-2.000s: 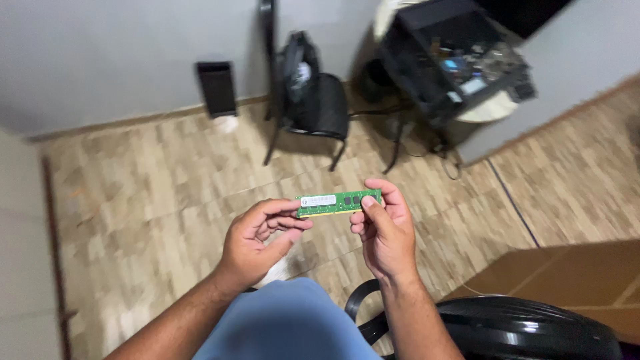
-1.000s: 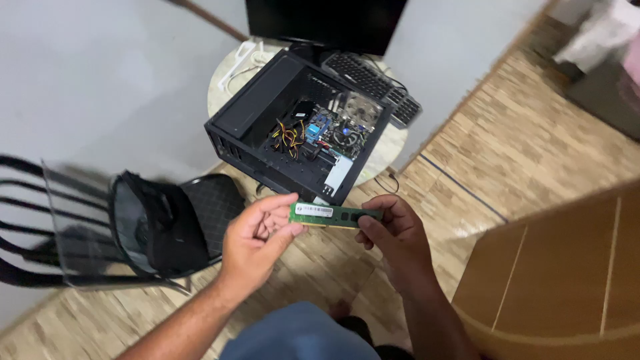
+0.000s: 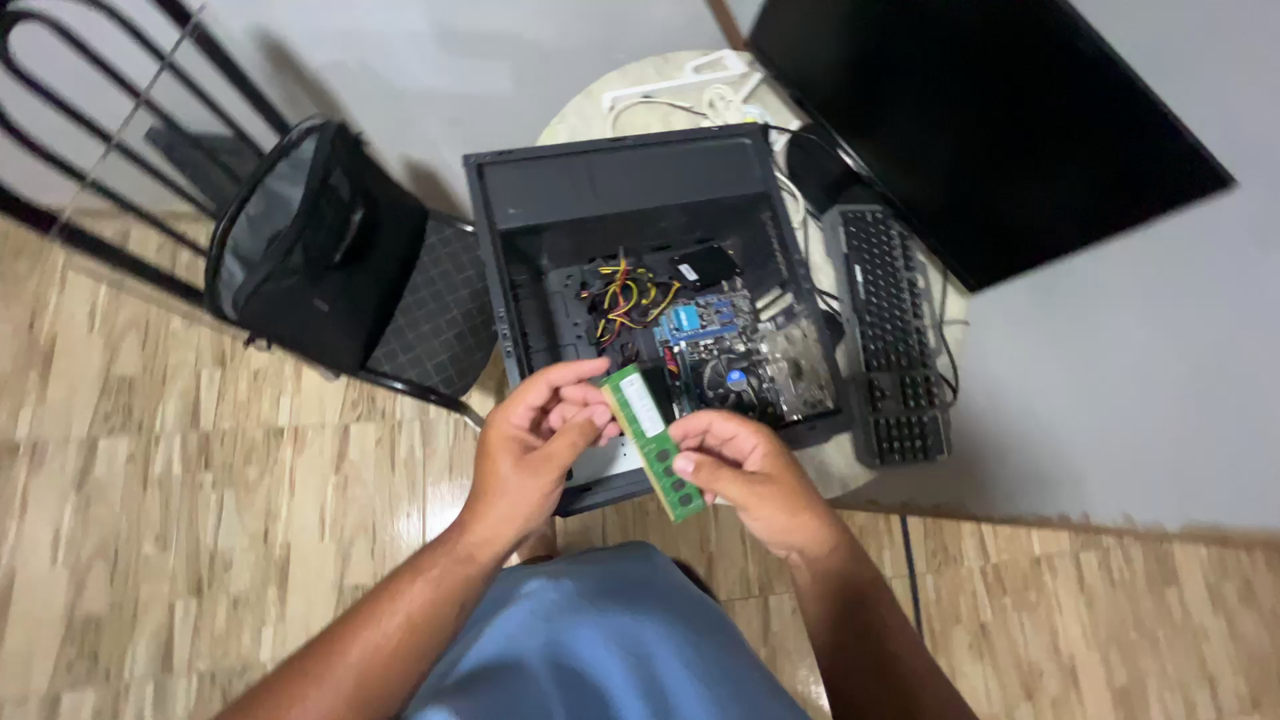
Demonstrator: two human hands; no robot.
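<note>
A green RAM module (image 3: 655, 445) with a white label is held tilted between both hands, above the near edge of an open black computer case (image 3: 620, 160). My left hand (image 3: 545, 440) pinches its upper left end between thumb and fingers. My right hand (image 3: 750, 475) grips the module's lower right part, thumb on top. Inside the case lie a motherboard (image 3: 715, 310), a CPU cooler fan (image 3: 735, 378), yellow and red power cables (image 3: 630, 300) and a black drive (image 3: 705, 267). The module partly hides the case's near side.
The case rests on a round table (image 3: 590, 105) with white cables. A black keyboard (image 3: 885, 320) and a monitor (image 3: 980, 120) stand right of it. At the left, a black bag (image 3: 320, 250) sits on a metal chair (image 3: 440, 310).
The view has moved in close to the computer case. The module, level between both hands before, is now tilted with its right end lower. Both hands still hold it.
</note>
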